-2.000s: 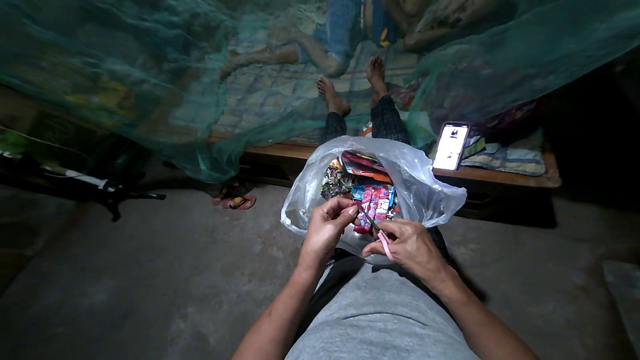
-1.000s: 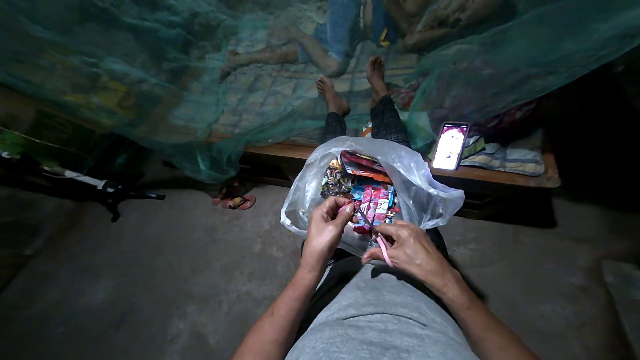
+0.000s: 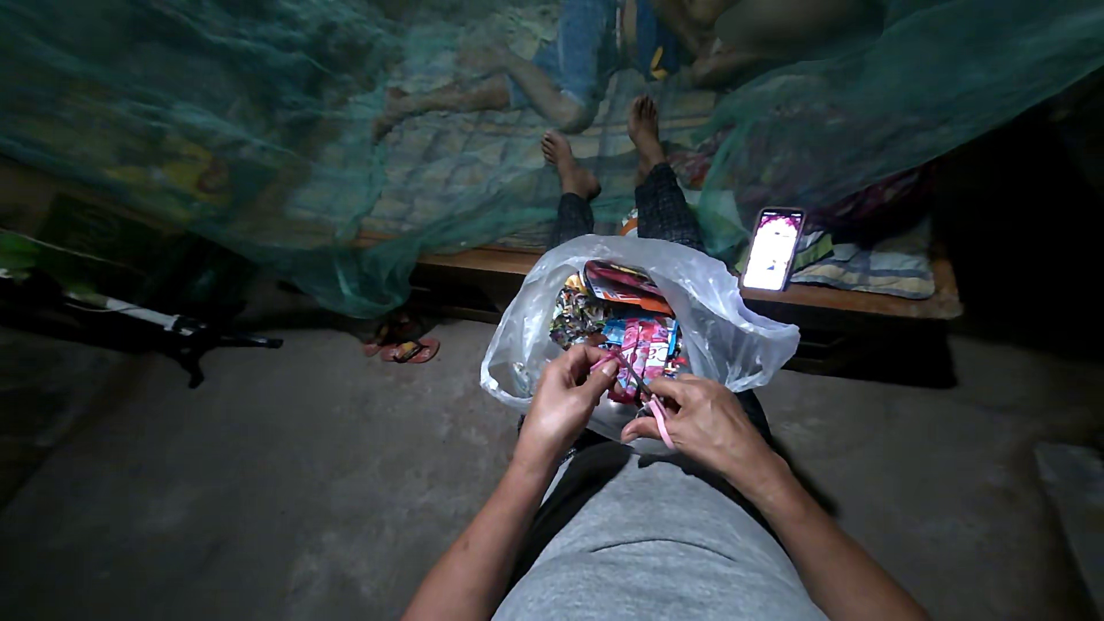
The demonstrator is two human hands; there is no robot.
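A translucent plastic bag point(image 3: 733, 332) lies open at my lap, holding shiny packets and many small colourful wrapper pieces point(image 3: 576, 312). Over its near edge, my left hand point(image 3: 569, 392) pinches a small pink wrapper piece point(image 3: 609, 360) between thumb and fingertips. My right hand point(image 3: 703, 423) holds scissors with pink handles point(image 3: 661, 423), the blades pointing up and left at the pink piece. Pink and red packets point(image 3: 642, 345) with a blue edge lie in the bag just beyond the blades. A larger dark red and orange packet point(image 3: 628, 285) rests at the back of the bag.
A wooden bed edge point(image 3: 483, 259) runs beyond the bag, with a lit smartphone point(image 3: 774, 250) and folded cloth point(image 3: 875, 269) on it. Green mosquito netting point(image 3: 345, 259) hangs over the bed; other people's bare legs point(image 3: 565, 168) show there. Sandals point(image 3: 410, 349) and a black stand point(image 3: 194, 332) are at left.
The picture on the smartphone's screen has changed. My hands stay in about the same place over the bag, still with the scissors and the small pink piece.
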